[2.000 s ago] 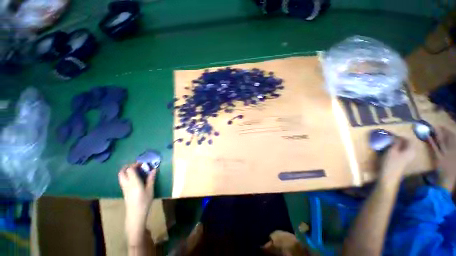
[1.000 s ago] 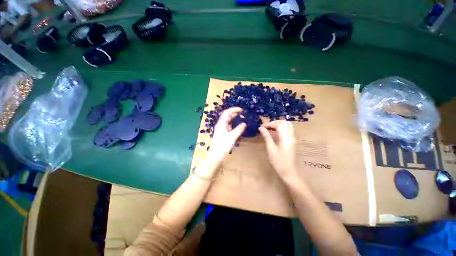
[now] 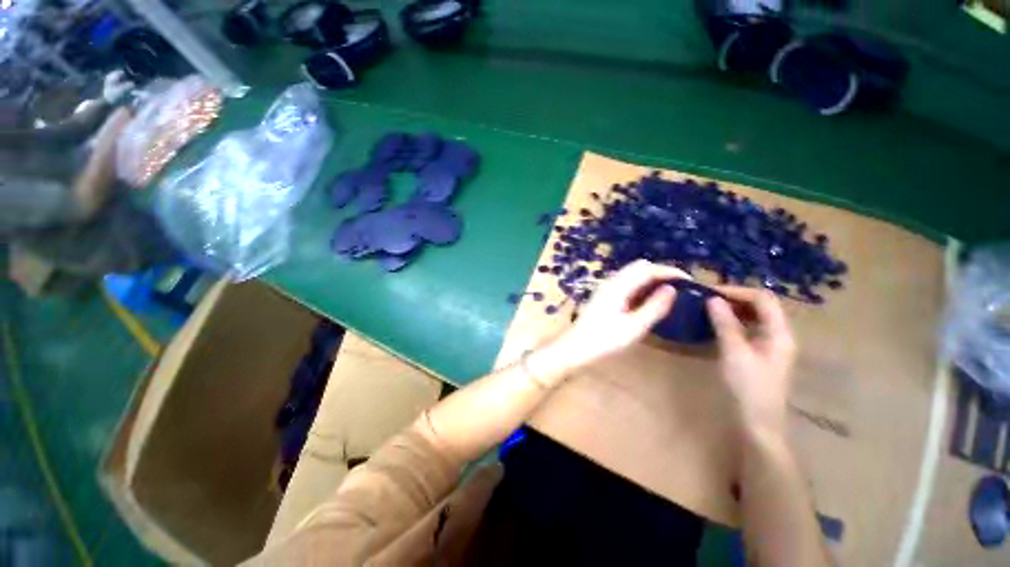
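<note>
My left hand [image 3: 629, 308] and my right hand [image 3: 758, 341] hold a dark oval cover [image 3: 686, 315] between them, over the cardboard sheet [image 3: 620, 410]. My fingertips are on the cover's two sides; whether a small button is between them cannot be told. A wide heap of small dark buttons [image 3: 687, 227] lies on the cardboard just beyond my hands. A pile of dark oval covers [image 3: 395, 230] lies on the green surface to the left.
A clear plastic bag [image 3: 249, 183] lies left of the covers. Black fan assemblies [image 3: 825, 72] stand at the back. An open carton [image 3: 210, 410] is at lower left. Plastic wrap [image 3: 986, 316] and another oval cover [image 3: 991, 511] are at right. A person's arm [image 3: 102, 166] shows at far left.
Both hands came together from opposite sides onto one oval cover by the button heap and still hold it there. The view has turned left, showing more of the carton.
</note>
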